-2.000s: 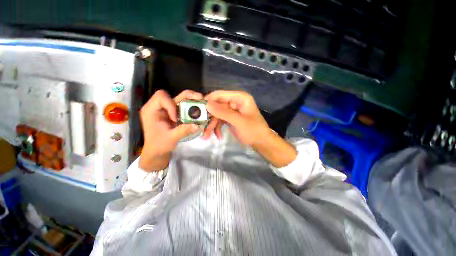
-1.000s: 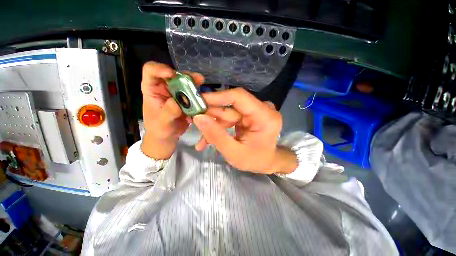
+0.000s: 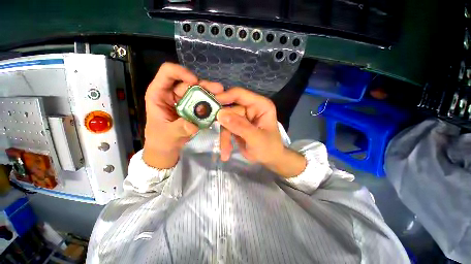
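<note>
A pale green rounded-square watch housing [image 3: 198,106] with a dark round centre is held in front of my chest, its round centre towards the camera. My left hand [image 3: 169,116] grips its left side and top edge. My right hand [image 3: 253,126] has its thumb and fingers at the right side of the housing. The undersides of the housing and some fingertips are hidden. A clear release liner sheet [image 3: 227,59] with a row of dark rings along its top hangs off the bench edge beyond my hands.
A white machine [image 3: 82,103] with a red-orange knob [image 3: 98,122] and an orange-brown fixture block [image 3: 41,171] stands at left. A black tray [image 3: 310,23] lies on the green bench [image 3: 62,18]. A blue stool [image 3: 379,124] and grey cloth [image 3: 431,180] are at right.
The housing was level, then tilted to show its side, and now faces the camera again, turned diagonally. Both hands stay on it. The camera view has shifted, bringing the liner more fully into view.
</note>
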